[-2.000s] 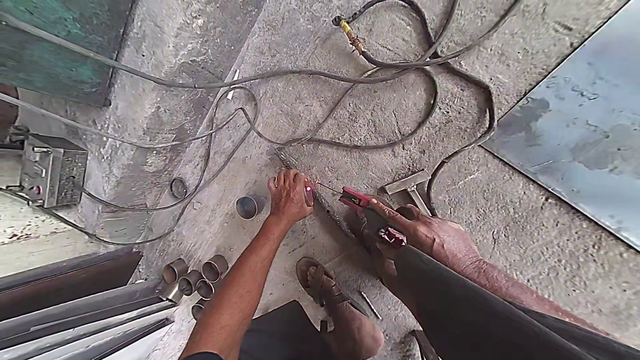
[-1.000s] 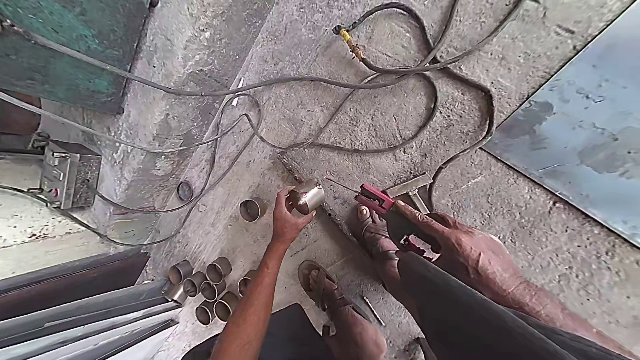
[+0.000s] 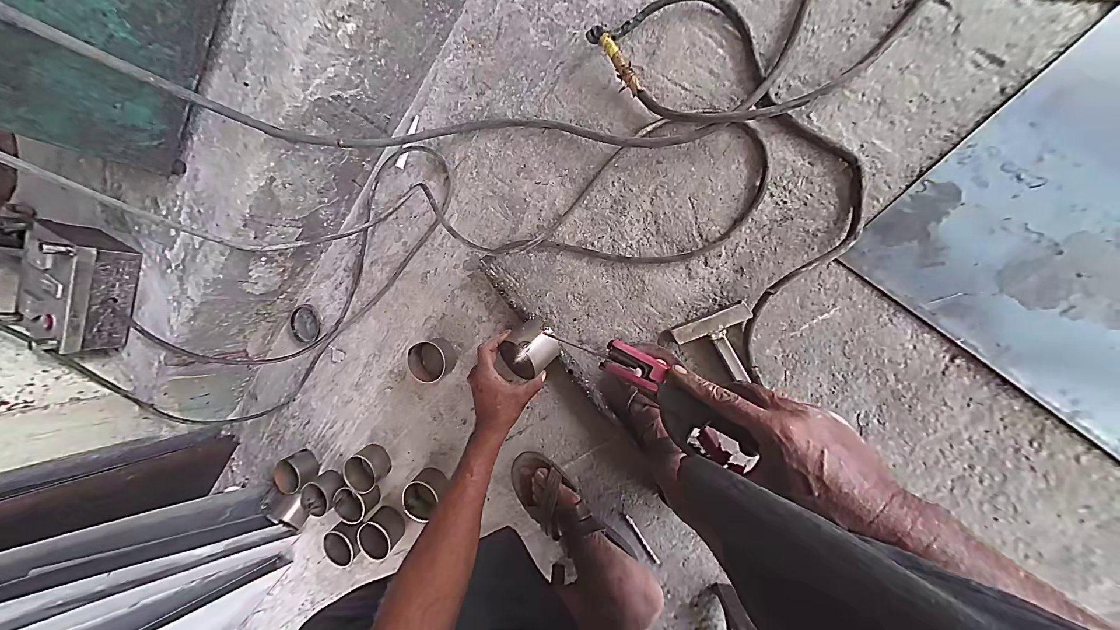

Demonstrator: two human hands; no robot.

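My left hand (image 3: 500, 389) grips a short metal pipe piece (image 3: 530, 350) over a long narrow metal bar (image 3: 577, 372) on the concrete floor. A red welding electrode holder (image 3: 637, 366) is in my right hand (image 3: 774, 429), which partly hides its handle. The thin welding rod (image 3: 577, 345) in its jaws reaches left to the pipe piece's upper right edge, where a small bright spot shows. Left of my left hand stands a single pipe piece (image 3: 430, 360). Several more pipe pieces (image 3: 367, 466) are grouped at the lower left.
Cables (image 3: 490, 127) loop over the floor, one with a yellow-wrapped end (image 3: 619, 63). A hammer-like metal tool (image 3: 713, 324) lies beyond my right hand. Long metal profiles (image 3: 131, 547) lie lower left, a metal box (image 3: 74, 284) at the left, and a sheet metal plate (image 3: 1015, 227) at the right. My sandalled feet are below.
Two seconds ago my left hand was low over the bar; one second ago it held the pipe piece there. The rod's tip has come from beside the pipe piece to its edge.
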